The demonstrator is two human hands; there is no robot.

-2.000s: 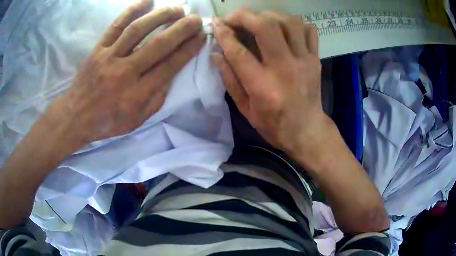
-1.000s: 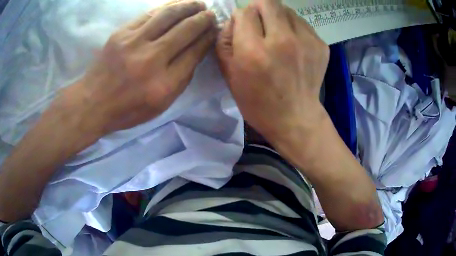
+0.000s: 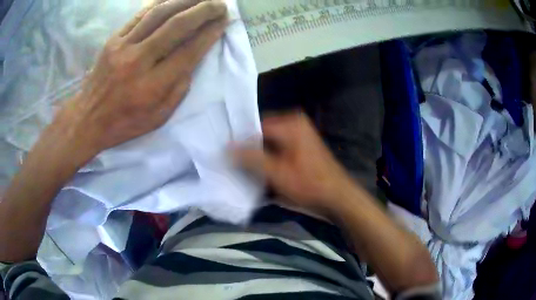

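A large thin white cloth (image 3: 200,123) lies over the left of the table and hangs over its front edge towards the lap. Its folded edge (image 3: 245,76) runs down the right side. My left hand (image 3: 141,82) lies flat on the cloth, fingers together, fingertips near the top by the folded edge. My right hand (image 3: 288,158) is blurred, below the table edge at the cloth's right edge. Its thumb and fingers are at the hanging edge; whether they pinch it cannot be made out. The needle area is not in view.
The table's front edge carries a printed measuring scale (image 3: 317,22) at the top. A blue-rimmed bin (image 3: 405,129) stands right of the lap, with a gathered bundle of white cloth (image 3: 464,152). The wearer's striped top (image 3: 235,263) is below.
My right hand has left the top of the folded edge and moved down towards the lap. More of the scale and the folded edge show. My left hand has shifted slightly left.
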